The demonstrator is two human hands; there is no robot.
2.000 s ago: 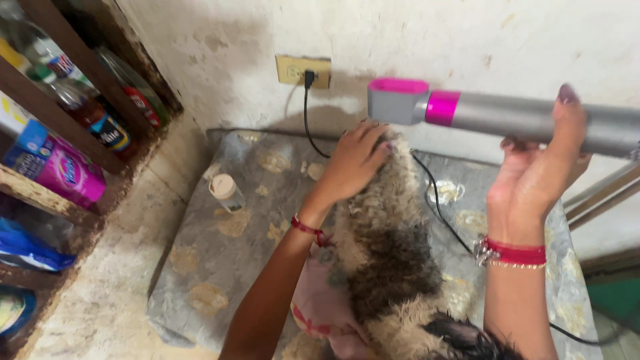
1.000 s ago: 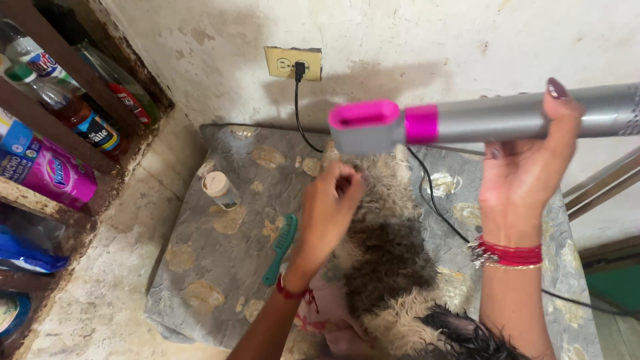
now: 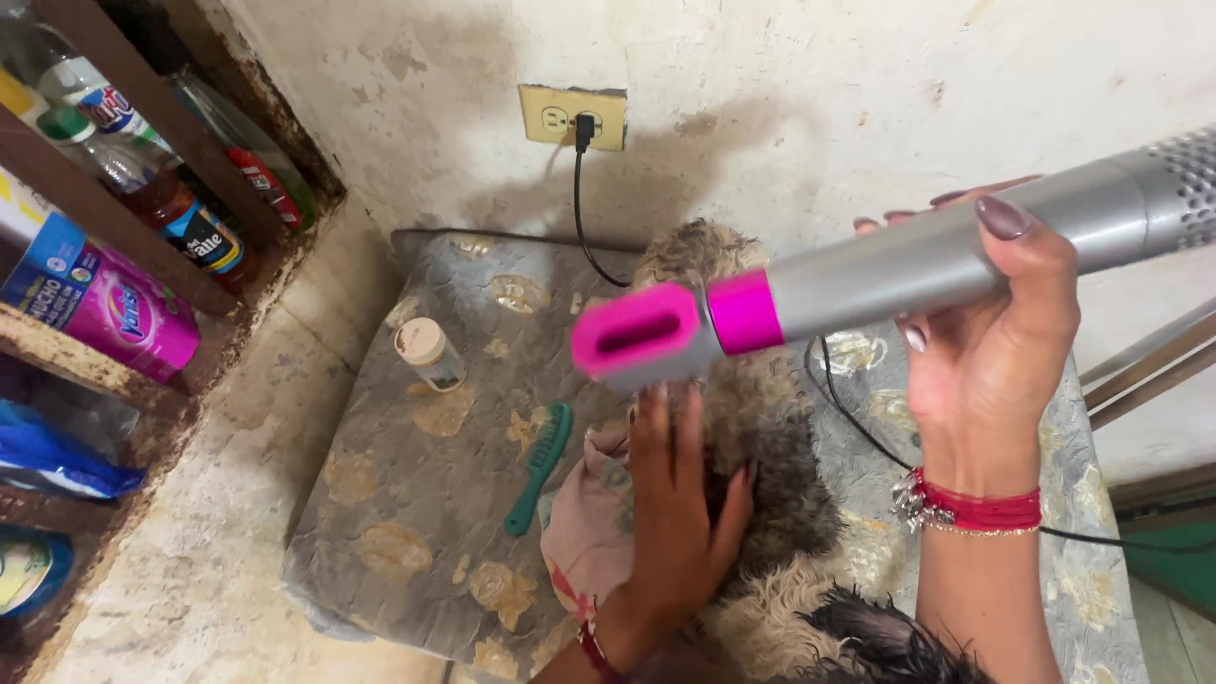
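Observation:
My right hand (image 3: 997, 332) grips a grey cylindrical hot-air styler (image 3: 883, 266) with a magenta collar and a flat magenta-rimmed nozzle. The nozzle is over the curly-coated dog (image 3: 769, 484), whose fur is cream, grey and black. Below the nozzle my left hand (image 3: 674, 503) rests against the dog's side with its fingers apart, partly over a pink cloth (image 3: 594, 518). To the left of the cloth a teal comb (image 3: 541, 465) lies on the covered table. Farther left stands a small jar with a pale lid (image 3: 430, 353).
A grey floral cover (image 3: 370, 494) is spread over the table against the wall. A black cord runs from the wall outlet (image 3: 573, 118), and cord also shows right of the dog. At the left, barred shelves hold bottles (image 3: 190, 214) and a magenta pouch (image 3: 123, 309).
My left hand has moved down the dog's body. The styler's nozzle has come lower, its magenta opening turned more toward the camera. The teal comb, not seen two seconds ago, shows on the table.

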